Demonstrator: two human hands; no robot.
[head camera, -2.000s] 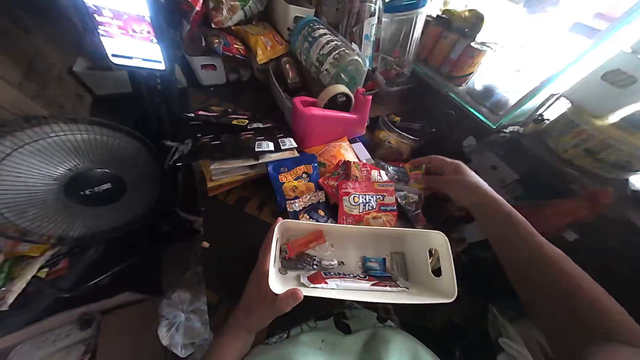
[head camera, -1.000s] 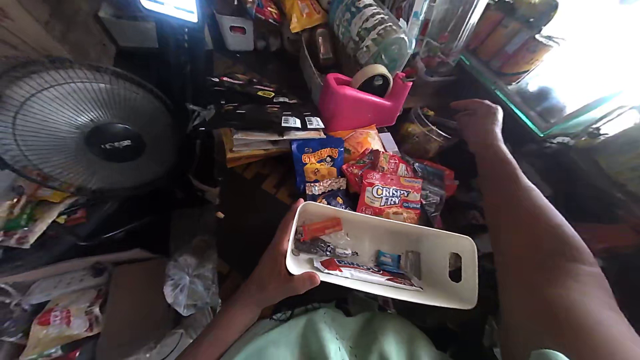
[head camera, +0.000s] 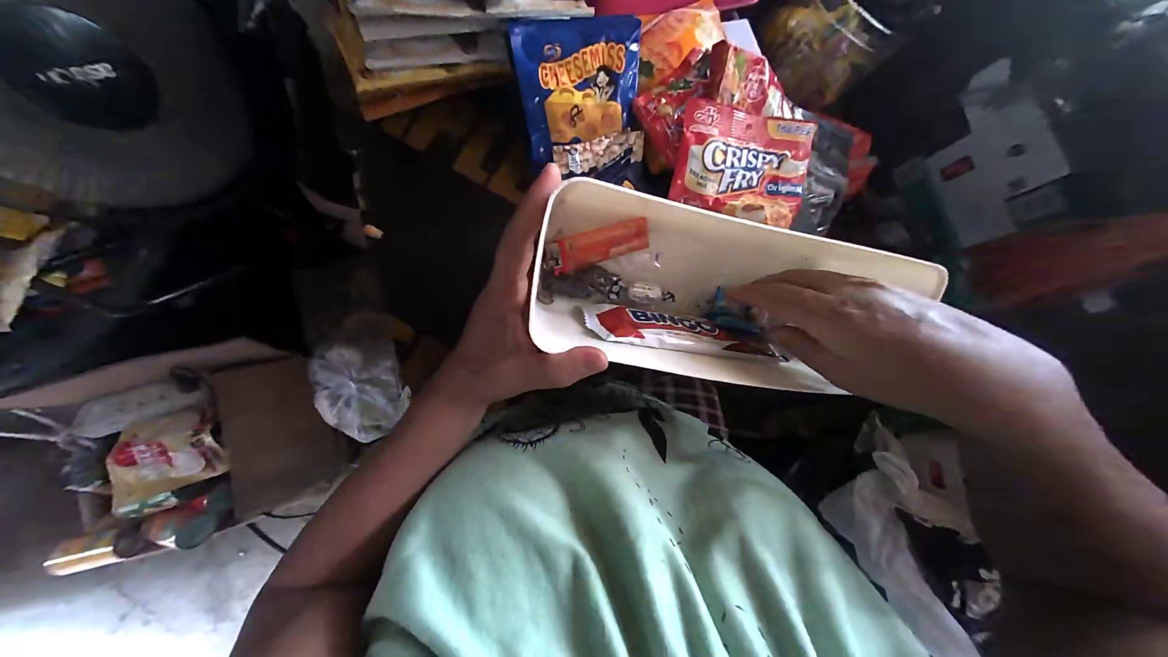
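Note:
My left hand grips the left end of a cream plastic basket, its thumb over the near rim. My right hand reaches inside at the right, fingertips at a small blue wrapped packet; whether they pinch it is unclear. Along the near wall lies a red and white wrapped snack bar. An orange packet and some clear and silver wrapped items rest in the left part. The basket's right end is partly hidden by my right hand.
Beyond the basket are a blue snack pouch, a red breading mix packet and stacked packs. A fan stands far left. At lower left is a cardboard box with packets, beside a clear plastic bag.
My right hand has come from beside the jar beyond the basket down into the basket. My left hand still holds the basket's left end. The view has tilted downward.

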